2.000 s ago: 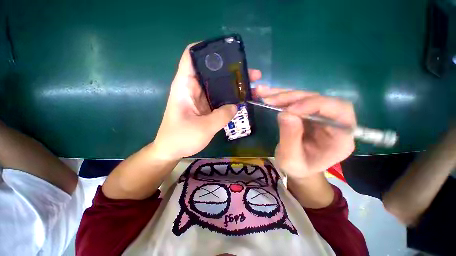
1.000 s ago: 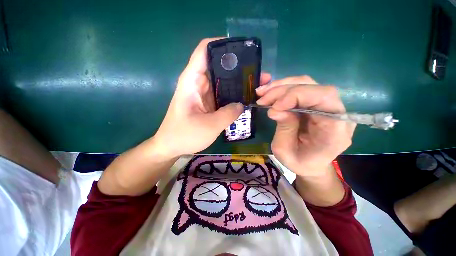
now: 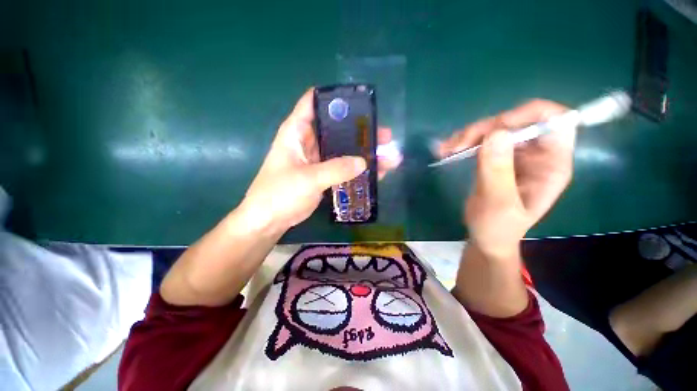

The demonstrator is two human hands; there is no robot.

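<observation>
My left hand (image 3: 294, 176) holds a black phone body (image 3: 344, 137) upright in the picture, its thumb across the middle and fingertips showing at the right edge. A silvery round disc (image 3: 338, 109) is near the far end, and a patterned white and blue area (image 3: 351, 198) at the near end. A yellowish patch (image 3: 362, 131) shows on the body's right side. My right hand (image 3: 520, 168), slightly blurred, holds a thin pointed tool (image 3: 527, 134) with a whitish wrapped end. The tool's tip is apart from the phone, to its right.
A clear sheet (image 3: 391, 76) lies on the green table (image 3: 191, 92) beyond and beside the phone. Another dark phone (image 3: 651, 67) lies at the far right. Yellow tape (image 3: 377, 240) is at the near table edge. A person's white sleeve (image 3: 84, 305) is at left, another person's arm (image 3: 657, 313) at right.
My right hand has moved right with the tool, whose tip has left the phone's edge and whose wrapped end has swung up. The phone has shifted slightly down and left.
</observation>
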